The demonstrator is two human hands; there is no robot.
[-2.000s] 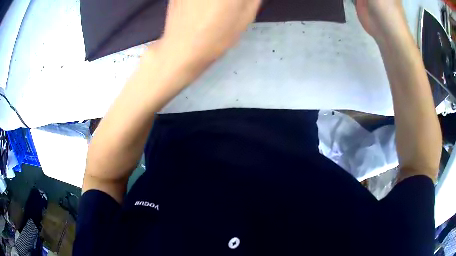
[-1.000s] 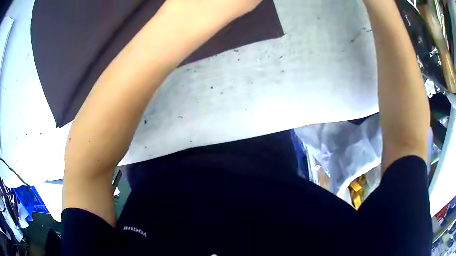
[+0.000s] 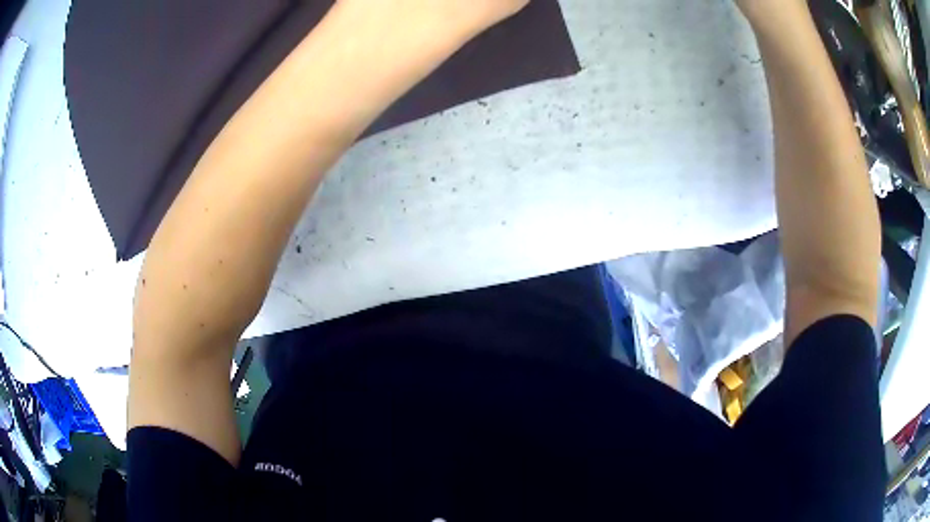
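A large dark brown panel lies flat on the white, speckled tabletop, at the upper left and centre. Its lower left corner points towards me and its straight right edge shows at the top centre. My left forearm crosses over the panel, and my left hand is cut off by the top edge of the picture. My right forearm reaches up on the right side of the table, and my right hand is also out past the top edge. What either hand holds cannot be seen.
A black shiny item and a light brown wooden handle lie at the upper right. A white plastic bag with yellow scraps is below the table's front edge. A blue crate is lower left, near a thin cable.
Since two seconds ago the view has shifted, and the panel and table appear lower and further left. Both hands have left the top of the picture. Over the last second almost nothing has moved.
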